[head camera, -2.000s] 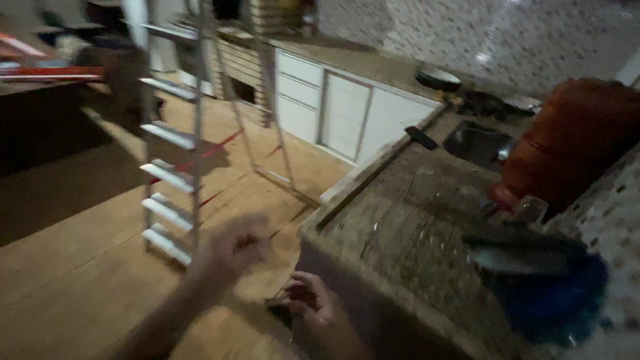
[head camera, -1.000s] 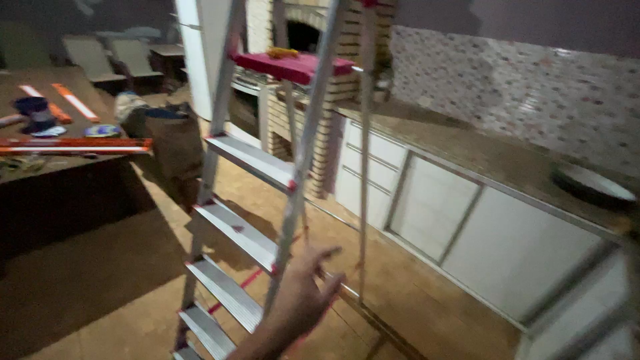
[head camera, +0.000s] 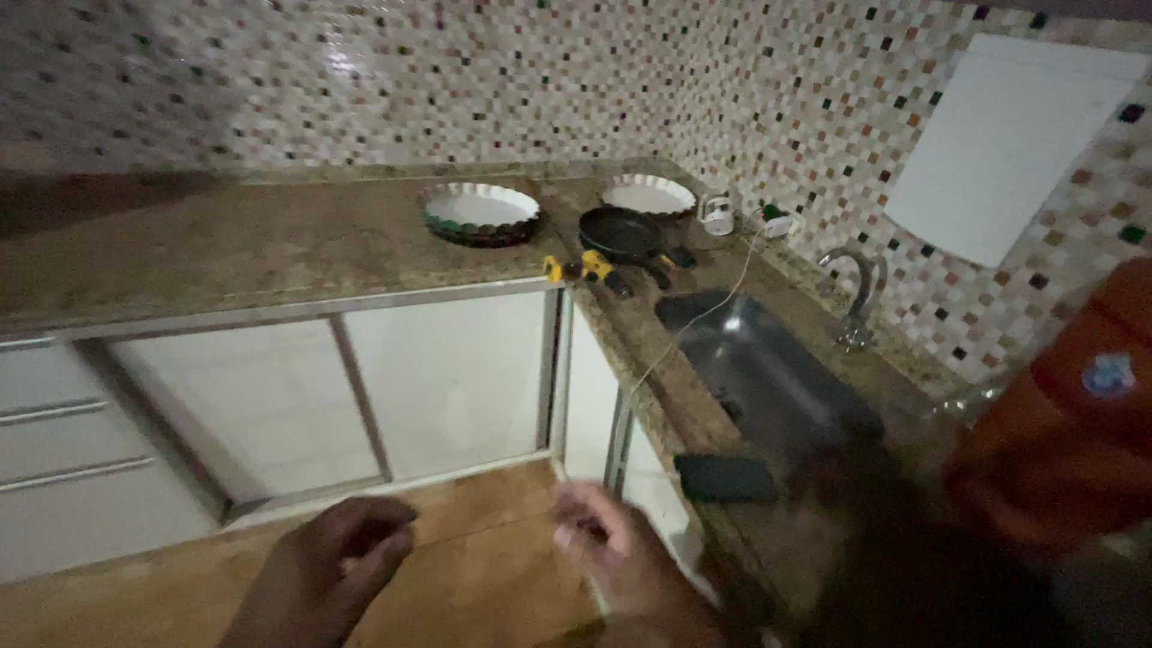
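Observation:
My left hand (head camera: 328, 567) is over the tiled floor at the lower middle, fingers curled, thumb apart from them, holding nothing. My right hand (head camera: 621, 558), also bare and loosely curled with a gap at the thumb, is beside the sink counter's front edge. The nearest thing to it is a dark flat rectangular object (head camera: 725, 478) lying on that edge. Beyond are a steel sink (head camera: 774, 369) with a curved faucet (head camera: 855, 288), a black frying pan (head camera: 619, 232), a yellow and black tool (head camera: 589, 267) and a scalloped dish (head camera: 481, 211) on a stack.
A thin pale cord (head camera: 688, 328) crosses the sink's edge. At the corner stand another scalloped dish (head camera: 648, 193) and a white cup (head camera: 717, 216). A large orange container (head camera: 1062, 432) is at the right. White cabinet doors (head camera: 450, 387) line the lower left.
The view has swung right from the stepladder to the sink corner. One hand showed with fingers spread a second ago; both are now in view, curled and apart.

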